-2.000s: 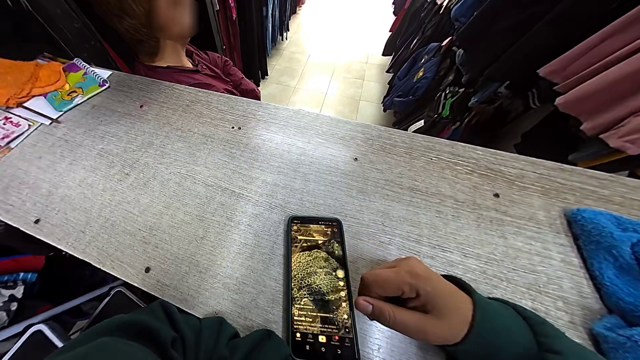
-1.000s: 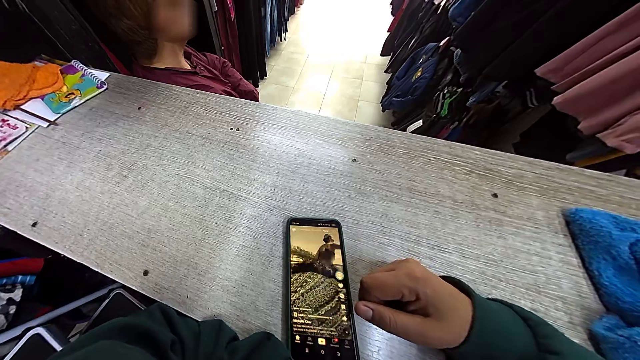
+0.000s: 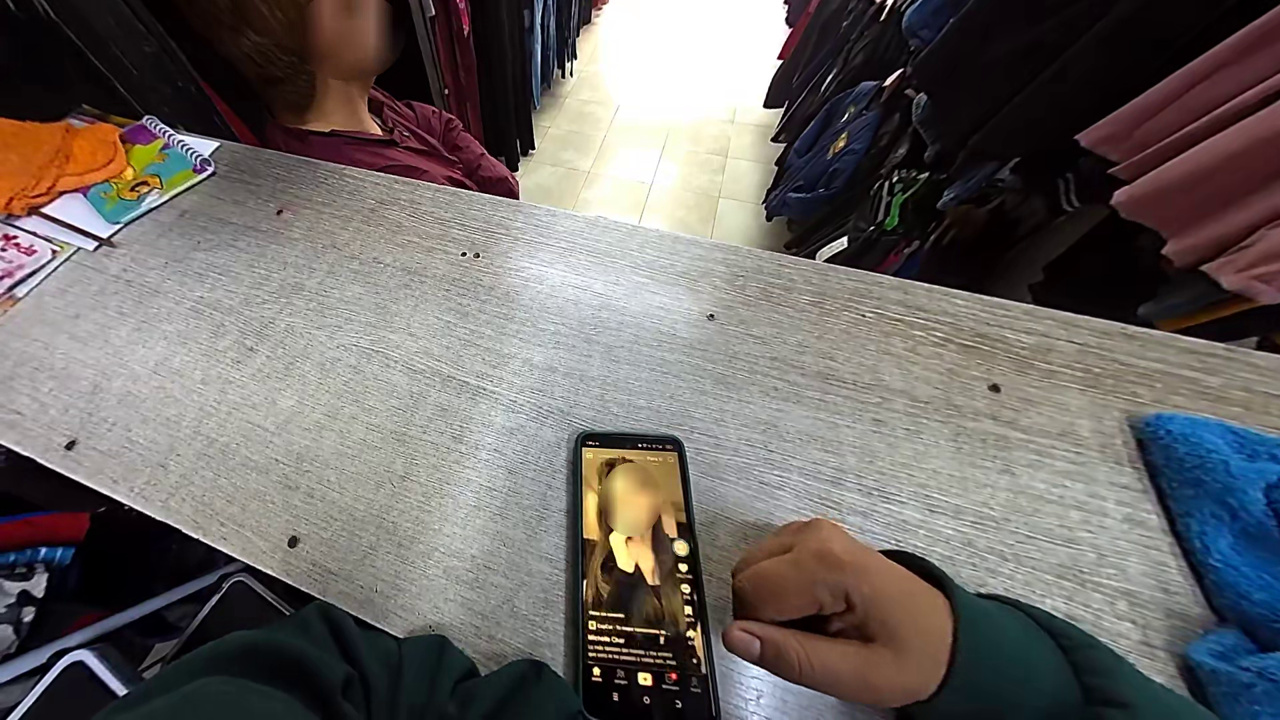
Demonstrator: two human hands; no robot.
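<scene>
A smartphone in a dark case (image 3: pixel 645 575) lies face up on the grey wood-grain counter (image 3: pixel 450 350), its lit screen showing a video of a person. Just right of the phone, my right hand (image 3: pixel 840 615) rests on the counter with the fingers curled in and nothing seen in them; it does not touch the phone. A dark green sleeve covers my left arm, which lies along the counter's near edge at the phone's left side. My left hand is hidden from view.
Across the counter at the left is a person in a maroon top (image 3: pixel 420 145). An orange cloth (image 3: pixel 55 165) and a spiral notebook (image 3: pixel 155 180) lie far left, blue plush fabric (image 3: pixel 1215 510) at the right. Hanging clothes (image 3: pixel 1190 150) flank a tiled aisle (image 3: pixel 660 160).
The picture on the phone's screen has changed from a patterned textured object to a person. My right hand has stayed beside the phone.
</scene>
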